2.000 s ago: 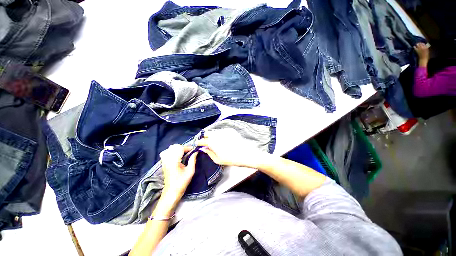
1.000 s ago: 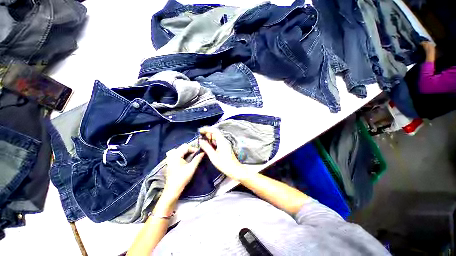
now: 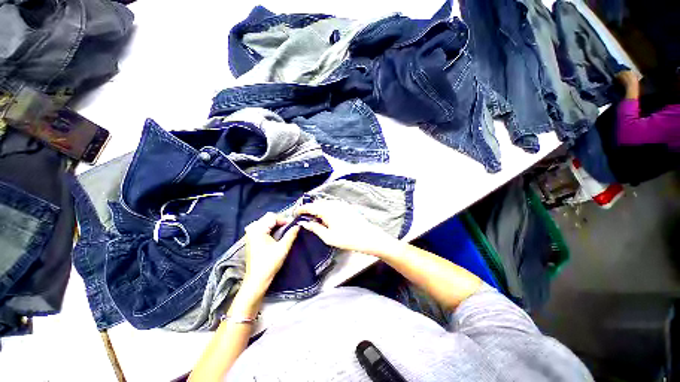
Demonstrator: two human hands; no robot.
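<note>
A dark blue denim garment [image 3: 216, 183] lies spread in front of me, with a white cord [image 3: 173, 230] tied on it and a pale inner side showing at its edges. My left hand [image 3: 267, 250] pinches the garment's seam edge near its lower right part. My right hand [image 3: 335, 225] holds the same edge, its fingertips close beside the left ones. A dark navy area of cloth [image 3: 297, 270] lies below the fingers. Whether a small tool is in the right hand cannot be seen.
More blue denim garments [image 3: 417, 82] lie across the table [image 3: 168, 67] at the far side. Dark garments [image 3: 56, 45] and a phone [image 3: 63, 128] are at the left. A stick [image 3: 113, 357] lies near. A green crate [image 3: 548, 224] stands right. A person's magenta sleeve [image 3: 649, 123] shows.
My right hand rose from the seam edge with its fingers raised a second ago, and is now lower and flatter over it. The left hand has stayed nearly in place.
</note>
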